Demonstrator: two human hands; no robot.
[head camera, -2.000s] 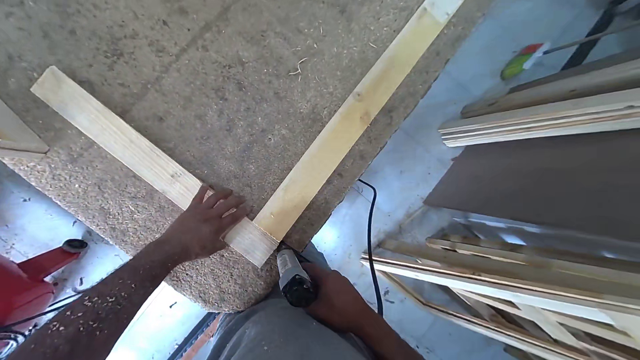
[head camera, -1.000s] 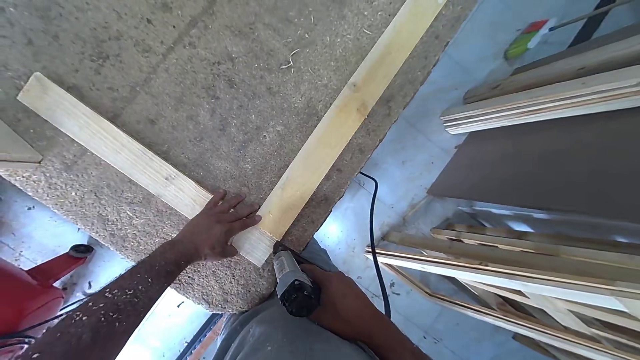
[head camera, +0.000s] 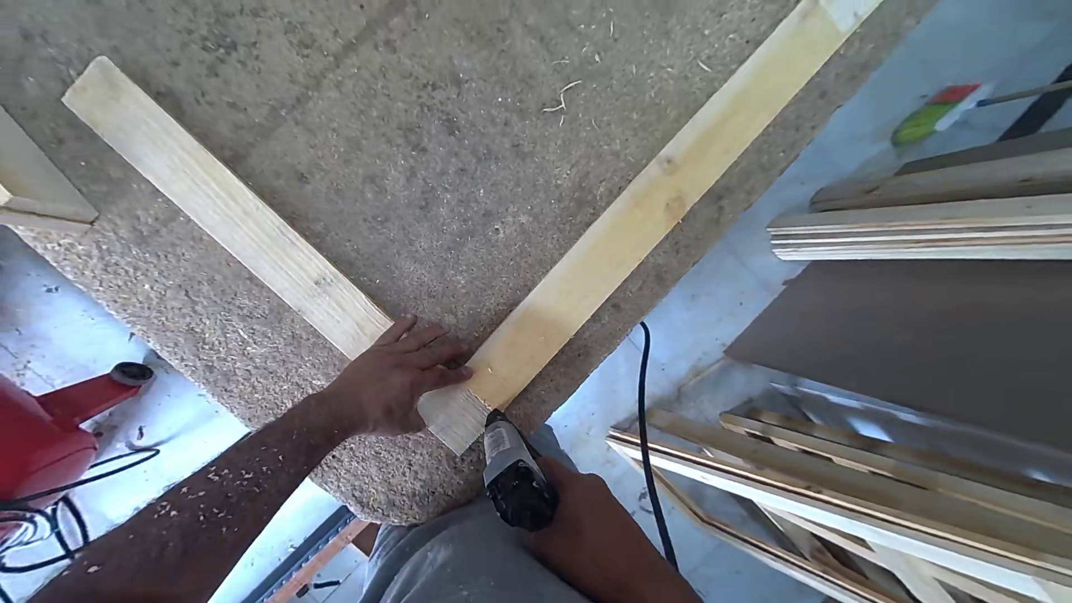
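Two wooden boards meet at a corner on the particleboard worktop (head camera: 469, 167). My left hand (head camera: 398, 377) presses flat across the left board (head camera: 226, 201) close to its near end, fingertips reaching the joint. The right board (head camera: 620, 243) runs away to the upper right. In my right hand (head camera: 569, 511) is a corded power tool (head camera: 515, 469) with a grey and black body, its nose at the joint's outer side. My fingers on its handle are partly hidden, and the tip cannot be made out clearly. Wood shavings cling to my left forearm.
A black cable (head camera: 645, 435) hangs beside the worktop's right edge. Stacked boards (head camera: 921, 234), a brown panel (head camera: 913, 327) and wooden frames (head camera: 837, 486) stand to the right. A red machine (head camera: 42, 435) is at lower left, a wooden piece (head camera: 42, 176) at far left, a broom (head camera: 938, 113) at upper right.
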